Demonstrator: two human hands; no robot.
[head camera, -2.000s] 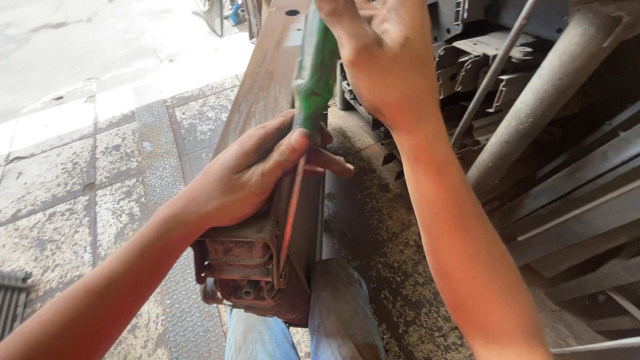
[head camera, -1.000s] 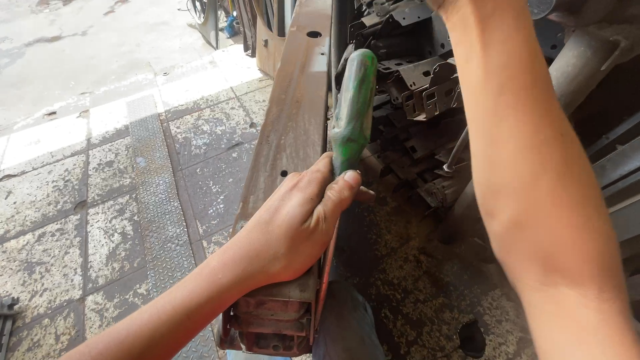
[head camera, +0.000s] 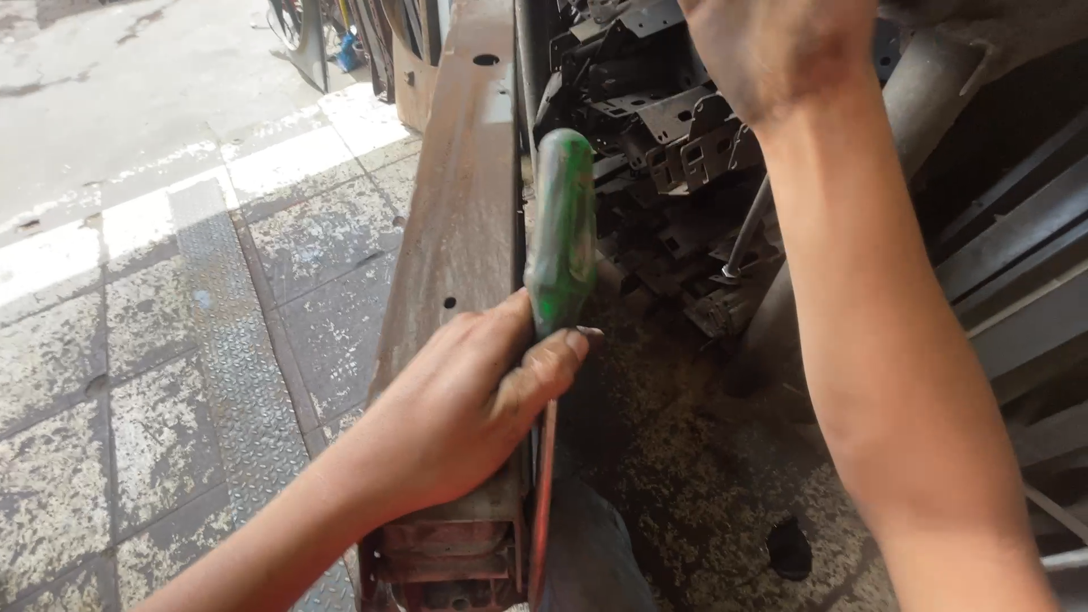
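My left hand (head camera: 484, 399) is closed round the neck of a tool with a worn green handle (head camera: 563, 229), most likely a large screwdriver. The handle points up and away from me, and a thin reddish shaft runs down below the hand along the right side of a long rusty steel beam (head camera: 463, 178). That hand rests against the beam. My right hand (head camera: 786, 51) is raised at the top, right of the green handle and apart from it; its fingers are cut off by the frame edge, so what it holds is hidden.
Stacked stamped metal brackets (head camera: 680, 119) lie beyond the handle on the right, beside a thick grey pipe (head camera: 935, 93) and a thin rod (head camera: 750, 225). Metal bars (head camera: 1028, 314) fill the right edge. A tread-plate strip (head camera: 242, 365) crosses the tiled floor at left.
Two seconds ago my right hand was at the top of the green handle; it has since moved away to the right. My left hand has kept its grip on the tool.
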